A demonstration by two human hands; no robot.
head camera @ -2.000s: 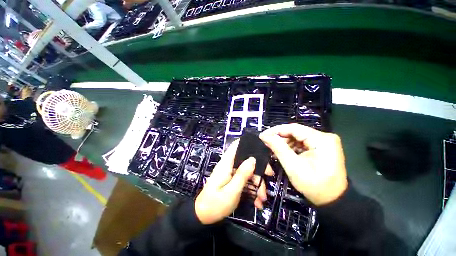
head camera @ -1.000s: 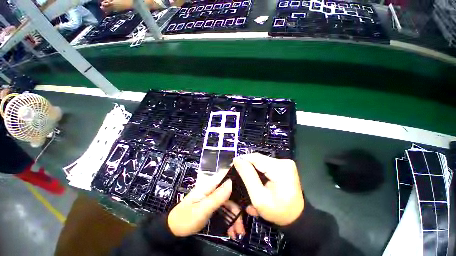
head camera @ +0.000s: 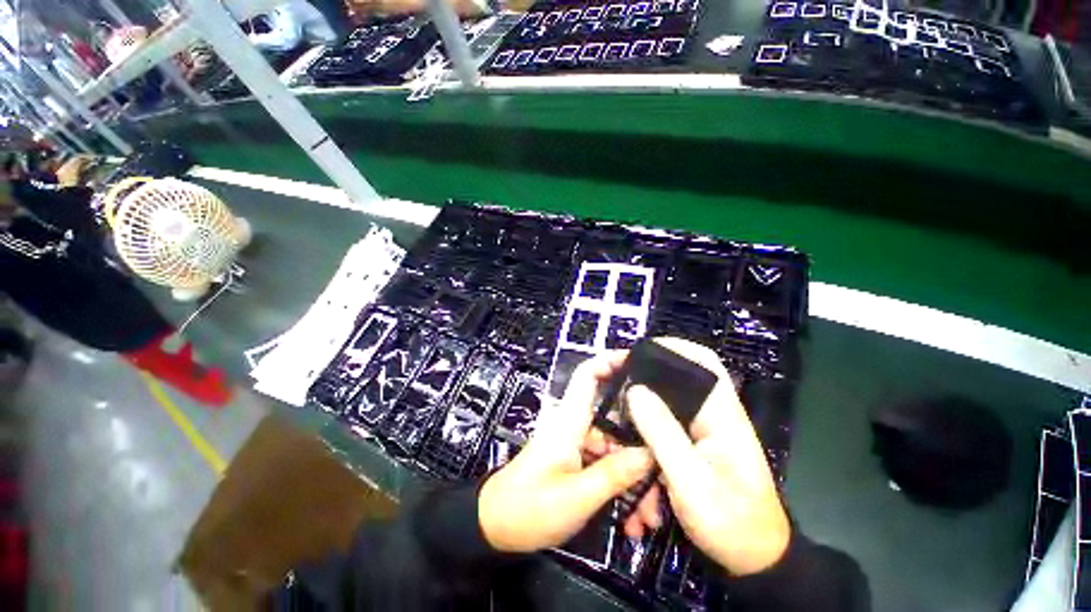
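A small matte black part (head camera: pixel 670 385) is held between my two hands over the near middle of the tray. My left hand (head camera: pixel 553 478) grips its left and lower side with the fingertips. My right hand (head camera: pixel 720 478) holds it from the right, with the thumb lying on its face. The glossy black blister tray (head camera: pixel 509 257) lies under my hands. A die-cut adhesive sheet (head camera: pixel 613 306) with an open white ladder at its far end lies across the tray, partly hidden by my hands.
White liner strips (head camera: pixel 329 320) lie at the tray's left end. A cream fan (head camera: pixel 177 234) and a person in dark clothes (head camera: pixel 72 269) are further left. A black pile (head camera: pixel 943 452) and adhesive sheets (head camera: pixel 1053 508) are at right. A green strip (head camera: pixel 670 167) runs behind.
My hands have turned the black part, and its broad face now shows with my right thumb on it. Earlier my hands were pinching at its upper edge. The camera view has shifted.
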